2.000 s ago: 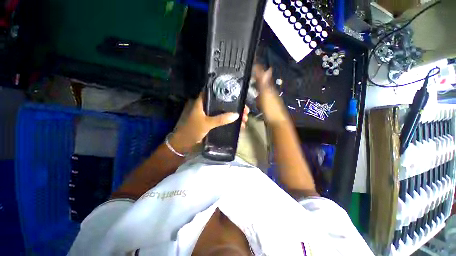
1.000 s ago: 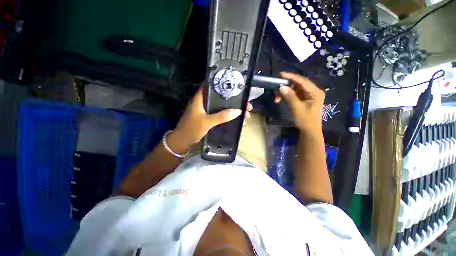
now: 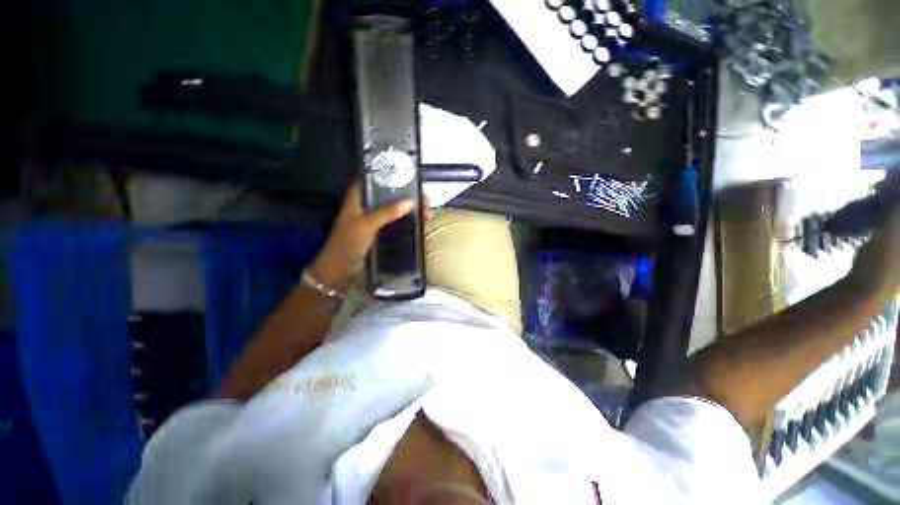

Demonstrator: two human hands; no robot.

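A long black lock panel [image 3: 388, 104] stands lengthwise in front of me, its hollow grey side with the round silver hub [image 3: 392, 169] facing up. My left hand [image 3: 363, 229] grips its lower part, thumb over the face. A short dark lever handle [image 3: 451, 173] sticks out from the panel's right side at hub height, over a white cloth [image 3: 456, 140]. My right hand [image 3: 885, 232] is at the far right edge, blurred and cut off, beside a dark elongated thing [image 3: 844, 217] near the rack; whether it holds this I cannot tell.
On the black mat [image 3: 582, 148] lie thin pins [image 3: 614, 193], small round caps [image 3: 646, 92] and a white board [image 3: 553, 49] with round parts. A blue-handled screwdriver [image 3: 688, 197] lies at the mat's right edge. A white rack [image 3: 839, 385] stands right, a blue crate [image 3: 74, 345] left.
The lever handle, held by my right hand a second ago, now sits against the panel's side. My right hand has let go and moved far right. The panel appears further left and smaller.
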